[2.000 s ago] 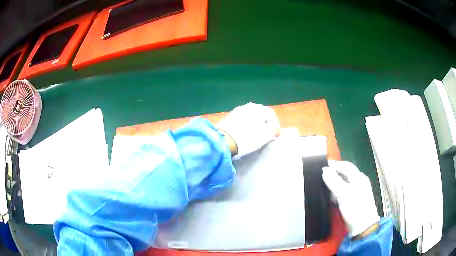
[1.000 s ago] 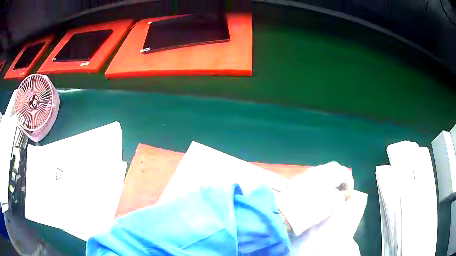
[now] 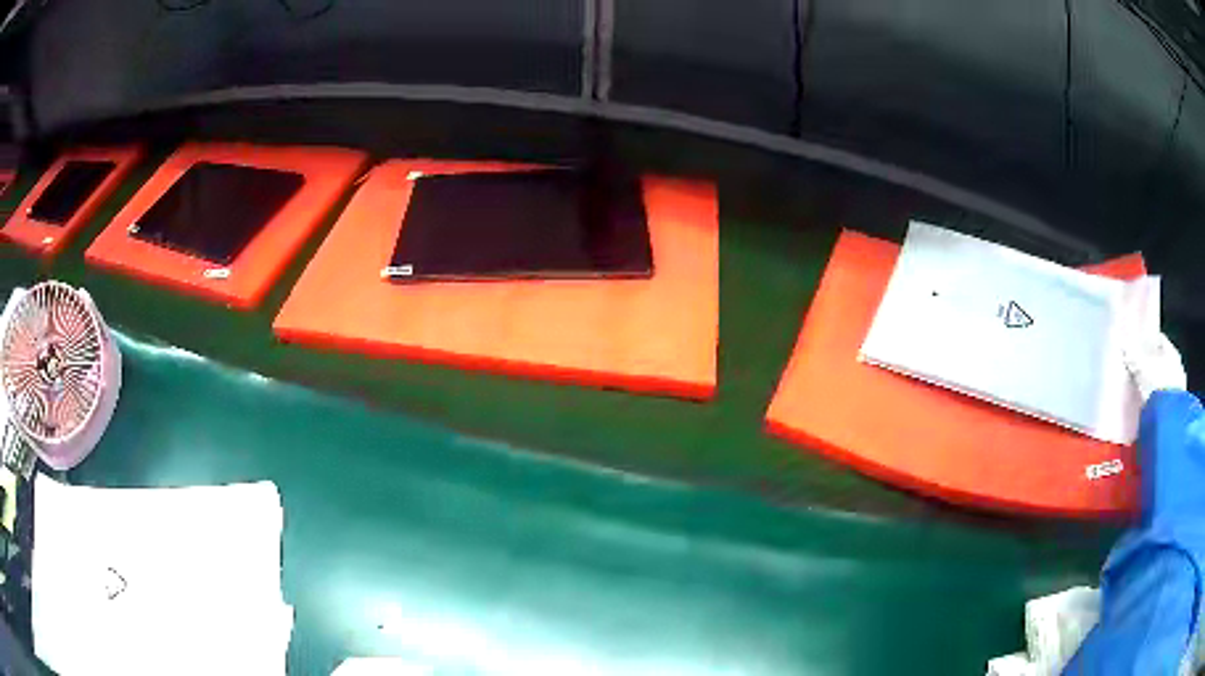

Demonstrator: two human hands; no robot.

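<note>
A white bag (image 3: 1011, 317) with a small black triangle mark lies flat on an orange-red tray (image 3: 846, 343) on the dark green conveyor at right. Whether a device is inside cannot be seen. My gloved right hand (image 3: 1155, 365) is at the right edge of the bag and tray, small and overexposed. My blue sleeve runs down from it to the bottom right. Its fingers are not clear, so its hold cannot be told. My left hand is not in view.
Further trays to the left (image 3: 496, 330) carry black screen devices (image 3: 522, 225). A pink fan (image 3: 56, 370) stands at the left edge. White bags (image 3: 165, 581) lie at lower left on the green bench (image 3: 595, 555). White folded pieces (image 3: 1057, 631) show at bottom right.
The view has shifted. The near tray with the white bag is now on the conveyor at right, beyond the bench. My left arm has left the picture. My right arm reaches up the right side.
</note>
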